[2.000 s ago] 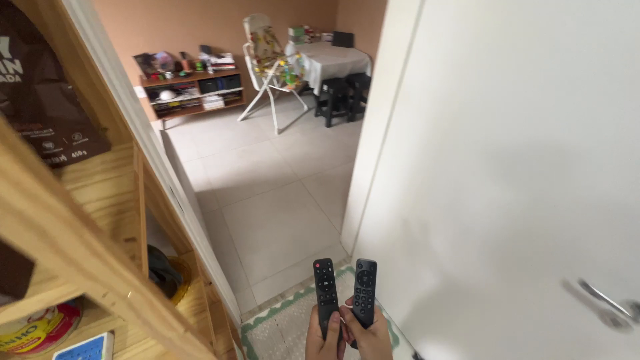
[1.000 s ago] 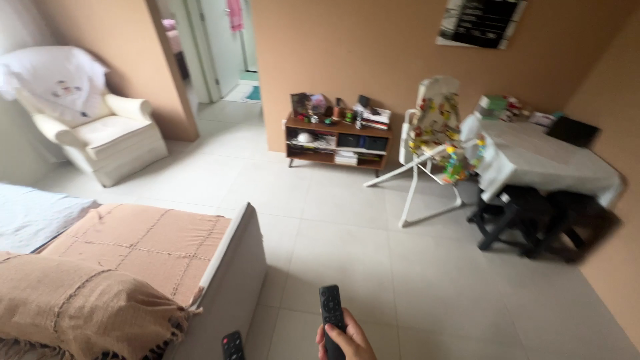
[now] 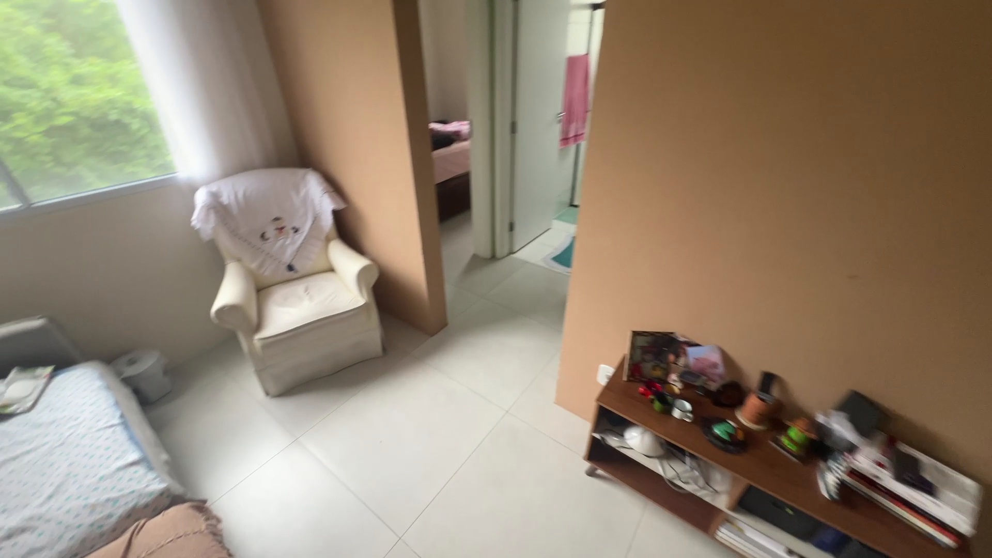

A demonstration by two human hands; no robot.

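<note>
Neither of my hands shows in the head view now, and no remote control is visible. A low brown wooden shelf unit (image 3: 744,457) stands against the tan wall at the lower right. On its top are a terracotta-coloured pot (image 3: 758,409), a small white mug (image 3: 682,410), a picture frame (image 3: 649,356) and a stack of books and papers (image 3: 914,484). Cables and a white rounded object (image 3: 643,440) lie on the shelf below.
A cream armchair (image 3: 310,306) with a white embroidered cloth (image 3: 271,217) stands by the window. A sofa or bed with a dotted cover (image 3: 70,465) is at the lower left. Beyond the wall's edge, an open white door (image 3: 535,124) and a pink towel (image 3: 575,101) show.
The view has swung left and closer to the armchair and shelf unit. My hands and the two black remote controls, seen in the earlier frames, are out of view.
</note>
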